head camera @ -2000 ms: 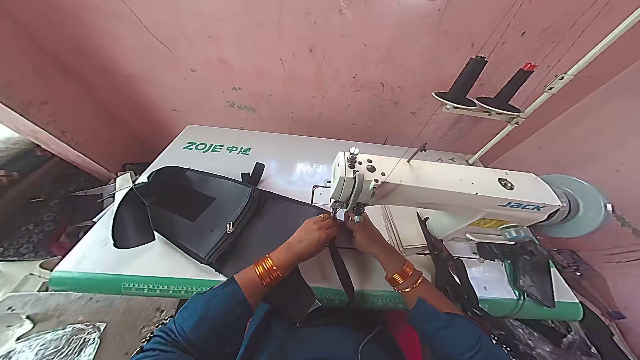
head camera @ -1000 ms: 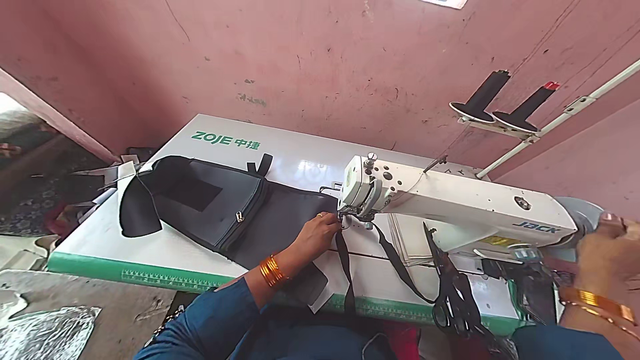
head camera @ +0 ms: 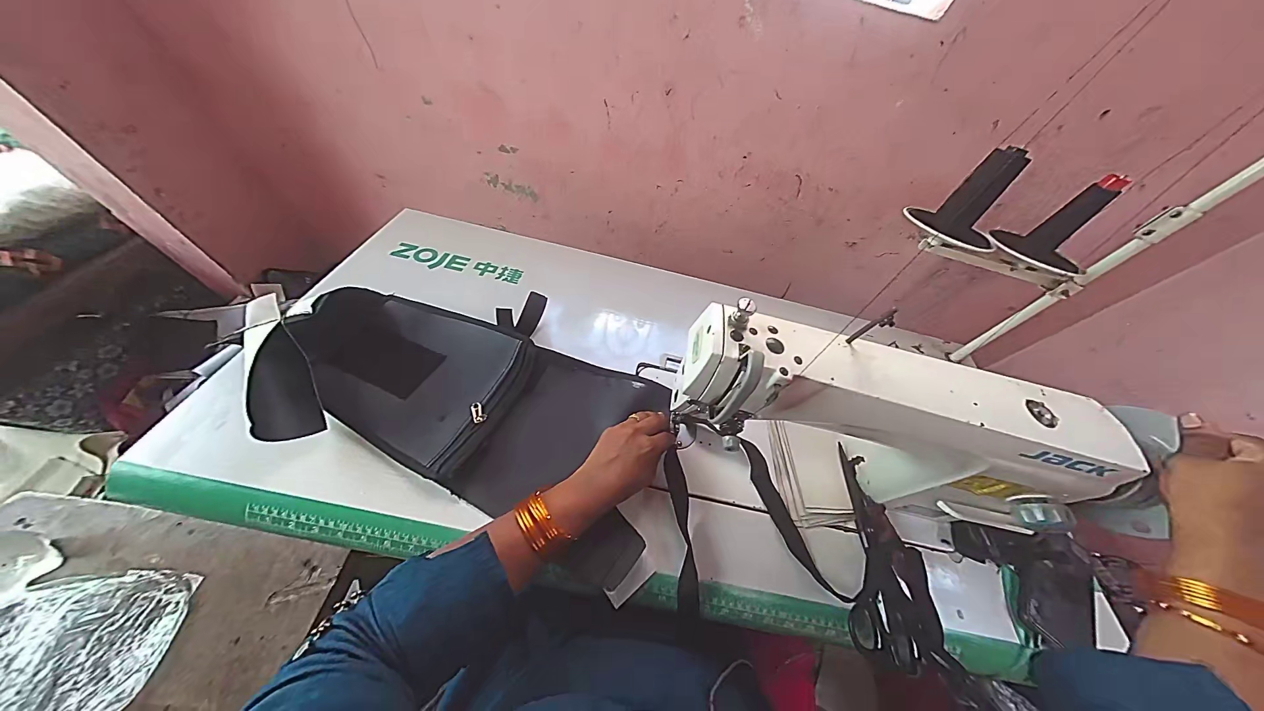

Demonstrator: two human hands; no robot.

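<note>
My left hand (head camera: 632, 459) presses the edge of a black fabric bag piece (head camera: 583, 405) at the needle area of a white Jack sewing machine (head camera: 918, 395). The piece lies flat to the left, with a zipper pull (head camera: 479, 413) and a small loop (head camera: 530, 314). A black strap (head camera: 790, 523) runs from beneath the presser foot area and hangs down in two lengths. At the far right, my right hand (head camera: 1220, 459) is at the machine's handwheel (head camera: 1136, 420), partly cut off by the frame edge; its fingers are hard to make out.
Scissors (head camera: 879, 612) and black strips lie at the table's front right. Two black thread cones (head camera: 1062, 222) stand on a holder behind the machine. The white table (head camera: 375, 494) has a green ruler edge. A grey surface with silvery foil (head camera: 89, 632) adjoins it at lower left.
My right hand has left the needle area, where it was two seconds ago, and moved right to the handwheel. My left hand remains by the needle. The strap's second length now hangs free.
</note>
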